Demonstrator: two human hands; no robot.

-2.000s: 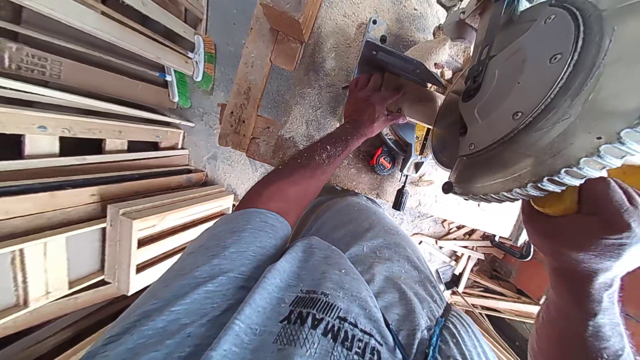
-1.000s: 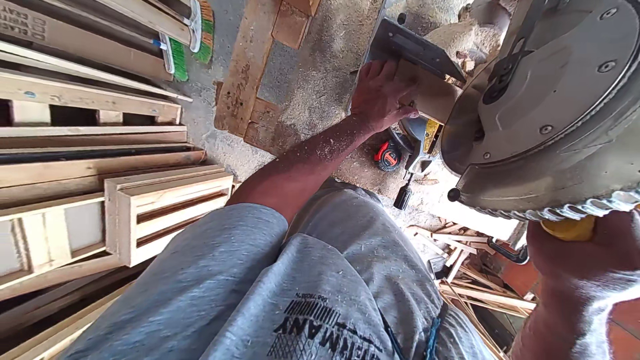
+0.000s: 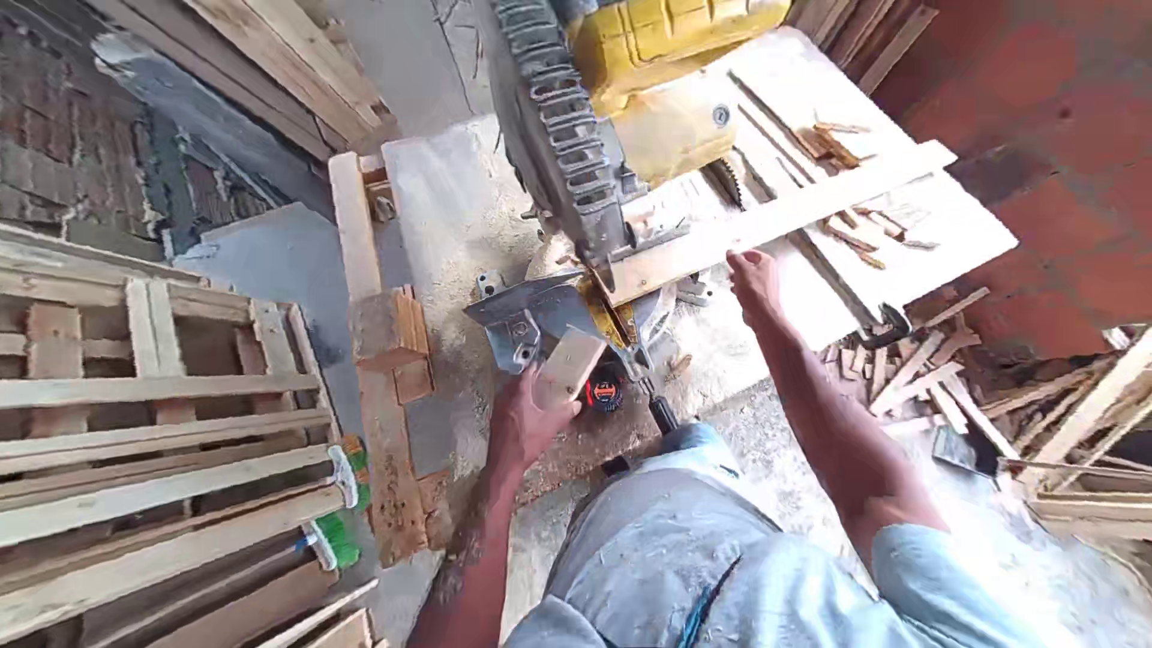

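Observation:
My left hand (image 3: 526,418) grips a short wood block (image 3: 570,364) just in front of the miter saw's base. My right hand (image 3: 754,274) is at the near edge of a long pale board (image 3: 792,211), its fingers pinching that edge. The board's left end lies by the yellow slotted insert (image 3: 616,315) of the saw. Above the base stands the miter saw's head with its ribbed guard (image 3: 562,117) and yellow motor housing (image 3: 675,45). A tape measure (image 3: 604,392) sits beside the block, near the saw's black clamp handle (image 3: 663,414).
Wood blocks (image 3: 387,328) line the bench's left side. Pallet-like frames (image 3: 162,387) and brushes with green bristles (image 3: 337,540) are at the left. Offcuts (image 3: 927,369) lie piled at the right, near a clamp (image 3: 886,326). Thin scraps (image 3: 864,234) lie on the white worktop.
My right hand has let go of the saw's handle and is now at the long board. My left hand has moved back toward my body with the block. The view has swung considerably.

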